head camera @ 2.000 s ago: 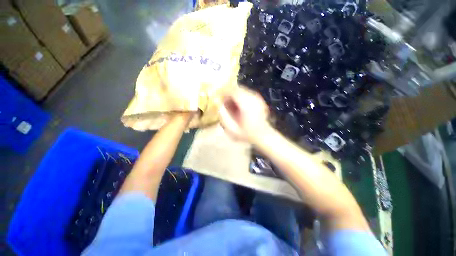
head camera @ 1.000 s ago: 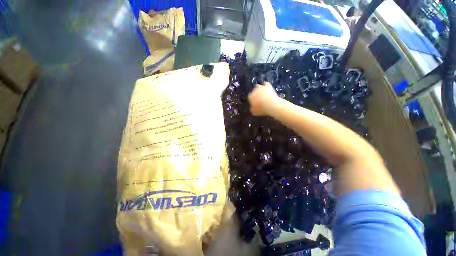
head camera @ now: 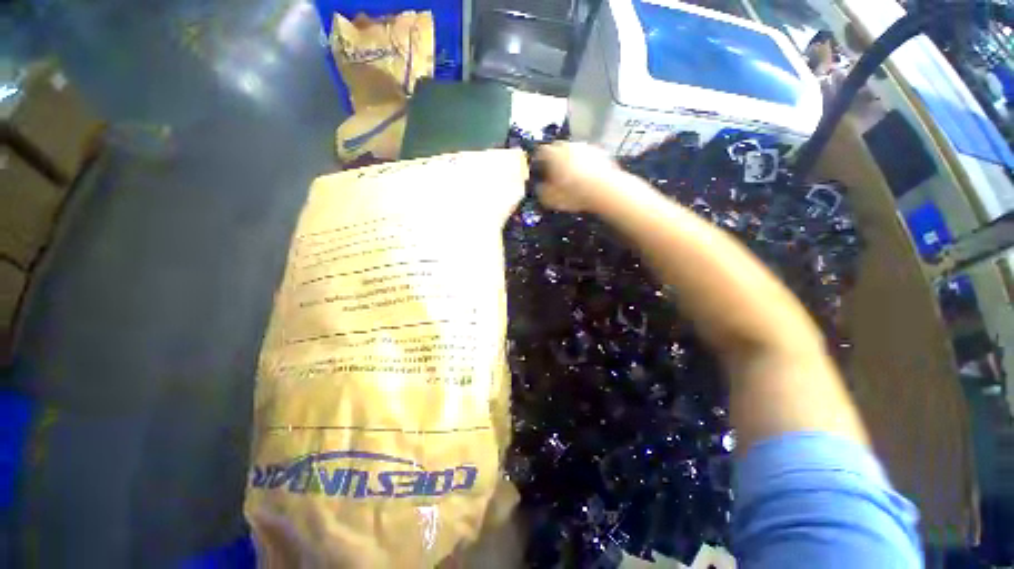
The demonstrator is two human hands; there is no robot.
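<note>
A large tan paper sack (head camera: 389, 322) with blue printed lettering lies along the left side of a big heap of small black modules (head camera: 623, 367). My right hand (head camera: 573, 178) is at the far right corner of the sack, over the back of the heap. Its fingers are curled; whether it grips the sack corner or a black part is not clear. My left hand is not in view.
A white box with a blue top (head camera: 689, 78) stands behind the heap. A brown cardboard sheet (head camera: 906, 356) stands at its right. A dark green block (head camera: 456, 117) and a smaller printed sack (head camera: 384, 72) are behind the large sack. Brown cartons (head camera: 45, 167) stand at the far left.
The view has swung up and forward from the bench edge. The left hand, earlier in the sack's mouth, has left the picture. My right hand has moved over the heap to the sack's far corner.
</note>
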